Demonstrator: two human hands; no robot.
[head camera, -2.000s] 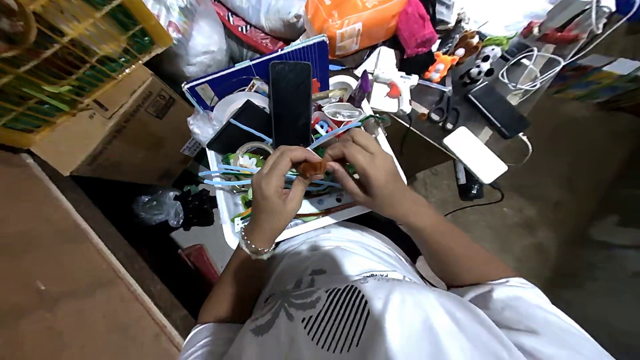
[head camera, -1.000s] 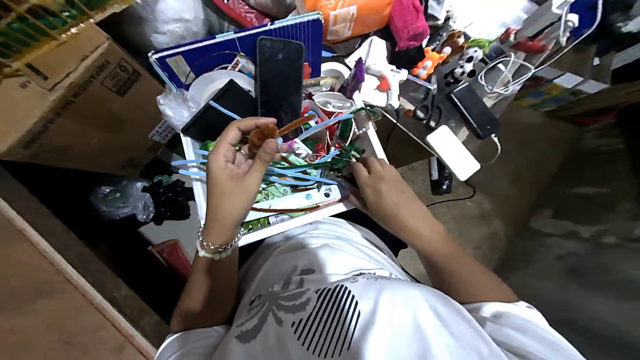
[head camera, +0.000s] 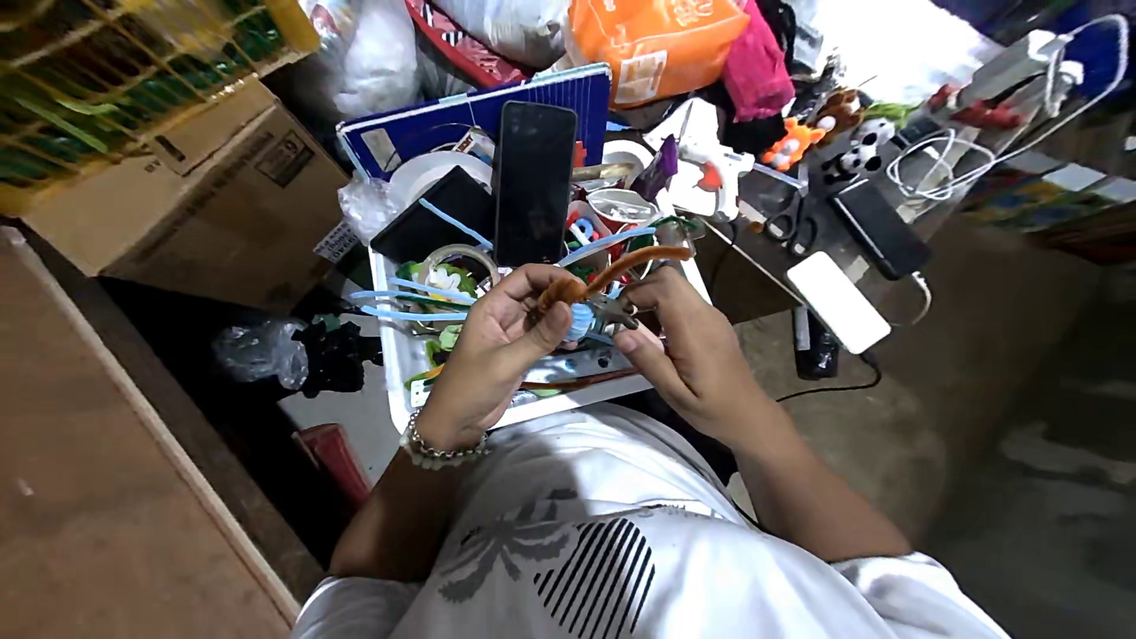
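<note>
My left hand (head camera: 506, 346) pinches a coiled orange-brown pipe cleaner (head camera: 561, 293) whose straight tail (head camera: 652, 254) points up to the right. My right hand (head camera: 688, 351) grips a small metal tool, seemingly pliers (head camera: 614, 311), its head close to the coil. A ribbed light-blue piece (head camera: 579, 321) shows between my hands, partly hidden by my left fingers. Both hands are over a white tray (head camera: 396, 377) filled with light-blue pipe cleaners (head camera: 413, 314), a tape roll (head camera: 460, 257) and other craft bits. A dark phone (head camera: 534, 182) leans upright at the tray's back.
Right of the tray lie a glue gun (head camera: 710, 169), black scissors (head camera: 792, 226), a black power bank (head camera: 879, 229), a white phone-like device (head camera: 839, 302) and a white cable (head camera: 954, 169). A cardboard box (head camera: 222, 213) and a yellow crate (head camera: 297, 27) stand at left, an orange package (head camera: 655, 40) behind.
My right hand, low at the tray's right side one second ago, has come up beside my left hand and now holds the metal tool. The pipe cleaner remains in my left hand.
</note>
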